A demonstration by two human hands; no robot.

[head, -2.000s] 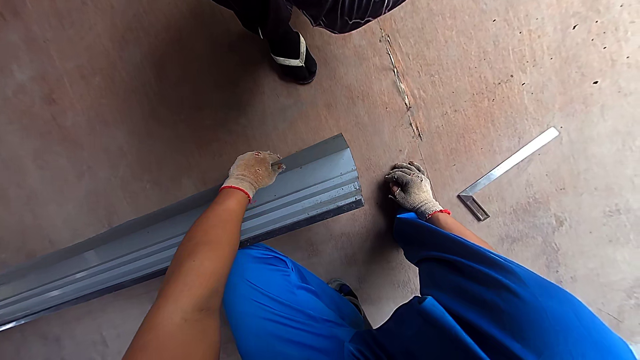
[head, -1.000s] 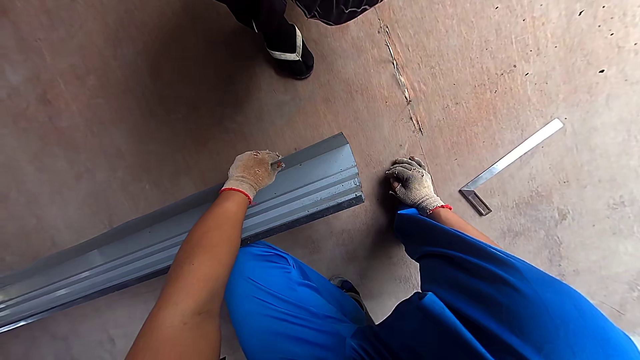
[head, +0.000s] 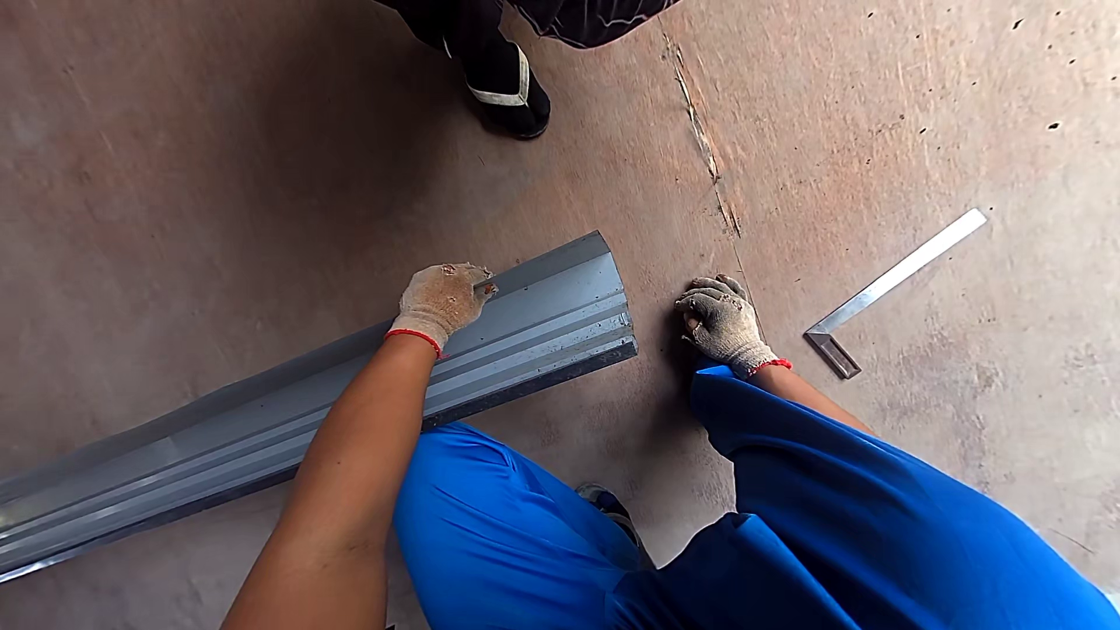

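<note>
A long grey ribbed sheet-metal profile runs from the left edge to the middle of the head view. My left hand, in a worn knitted glove with a red cuff, grips the profile's far edge near its end. To the right of that end is my right hand, in a similar glove, with its fingers curled; whether they hold anything cannot be told. A metal try square lies on the floor right of my right hand, its blade pointing up and right.
Beyond the profile, another person's foot in a black sock and sandal rests on the concrete floor. Dark clothing hangs at the top edge. A crack runs through the floor. My blue-trousered legs are at the bottom.
</note>
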